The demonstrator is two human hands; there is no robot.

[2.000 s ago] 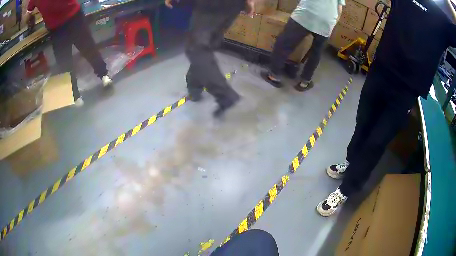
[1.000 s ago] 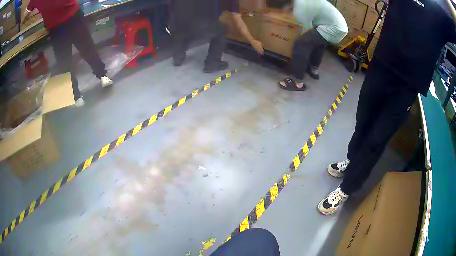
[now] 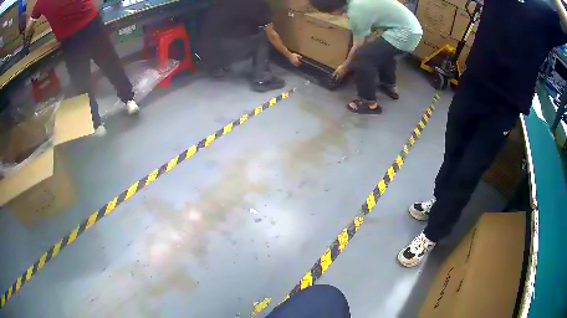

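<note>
Neither of my hands is in view. A dark, rounded piece of clothing, perhaps my knee, shows at the bottom edge. Nearest in front of me, at the lower right, a brown carton (image 3: 482,267) with dark print stands against the white edge of the teal-topped bench (image 3: 551,205). Its lower part is cut off by the picture's edge.
A person in black (image 3: 475,118) stands by the bench. Two people bend at a dark base under a brown carton (image 3: 317,38). A yellow pallet jack (image 3: 442,62), red stool (image 3: 171,51) and open lined carton (image 3: 43,195) also show. Yellow-and-black tape crosses the floor.
The person in light green has bent lower and now reaches to the dark base. The person in dark clothes first stepped back to the cartons, then crouched. The near carton has barely changed.
</note>
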